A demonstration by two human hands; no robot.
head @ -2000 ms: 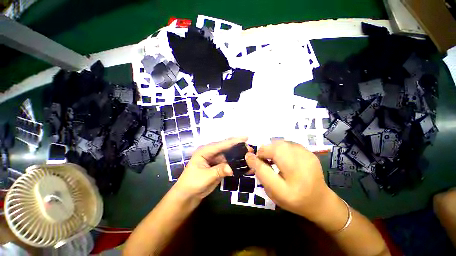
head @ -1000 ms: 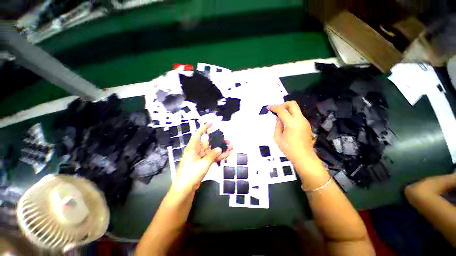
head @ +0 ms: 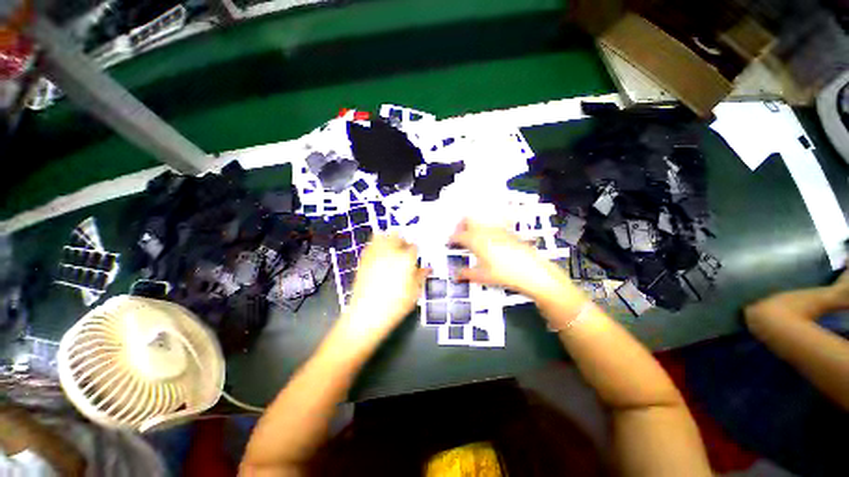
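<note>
A white sticker sheet (head: 463, 333) with dark rounded squares lies in front of me. My right hand (head: 498, 256) is over its upper part, fingertips at the dark squares. My left hand (head: 384, 270) is just left of it, over the edge of another gridded sheet (head: 342, 267). Both hands are overexposed, and whether the left fingers hold a black part cannot be told. Nothing is clearly seen in the right fingers. A black scrap pile (head: 384, 152) and a grey scrap cluster (head: 331, 170) lie on the white sheets beyond.
Heaps of black plastic parts lie left (head: 219, 244) and right (head: 642, 210). A cream fan (head: 141, 361) stands at lower left. A cardboard box (head: 666, 63) is at upper right, with white sheets (head: 765, 136) beside it. Another person's arm (head: 805, 321) is at the right edge.
My right hand has come back from the white pile to the sticker sheet. My left hand has turned palm down; the black part seen in it earlier no longer shows.
</note>
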